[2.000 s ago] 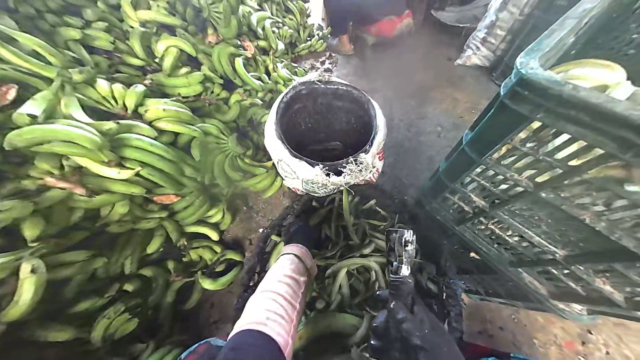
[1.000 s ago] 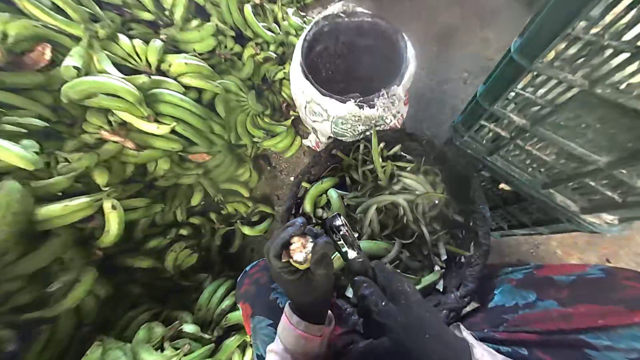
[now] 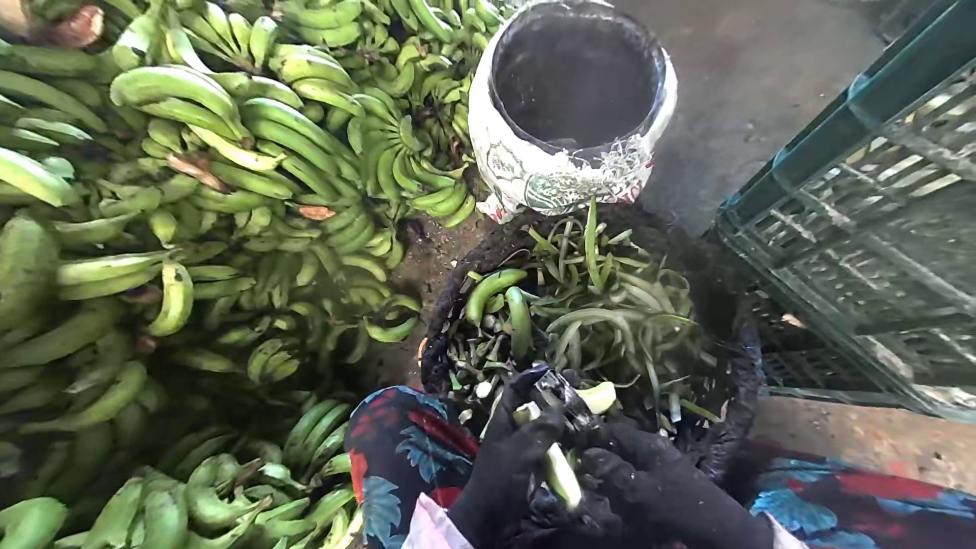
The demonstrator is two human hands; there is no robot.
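Note:
My left hand [image 3: 507, 473], in a black glove, is closed around a green banana or plantain [image 3: 563, 476] with pale flesh showing at its near end. Beside it on the right, my right hand [image 3: 648, 476], also black-gloved, grips a shiny metal hand tool [image 3: 563, 393], its exact kind partly hidden by the fingers. The two hands nearly touch. Just beyond them lies a dark-rimmed round basket [image 3: 438, 354] with long green peel strips [image 3: 610, 328] and a few small green bananas [image 3: 492, 290] in it.
A pot-like container wrapped in white printed sacking [image 3: 526, 171] stands behind the basket. Green banana bunches [image 3: 305, 152] cover the ground at left. Green plastic crates [image 3: 808, 152] stand at right. Patterned cloth [image 3: 412, 450] covers my knees.
My left hand was reaching into the basket, then came back holding a banana piece. Both hands are now closer together in front of me, the metal tool still in my right hand.

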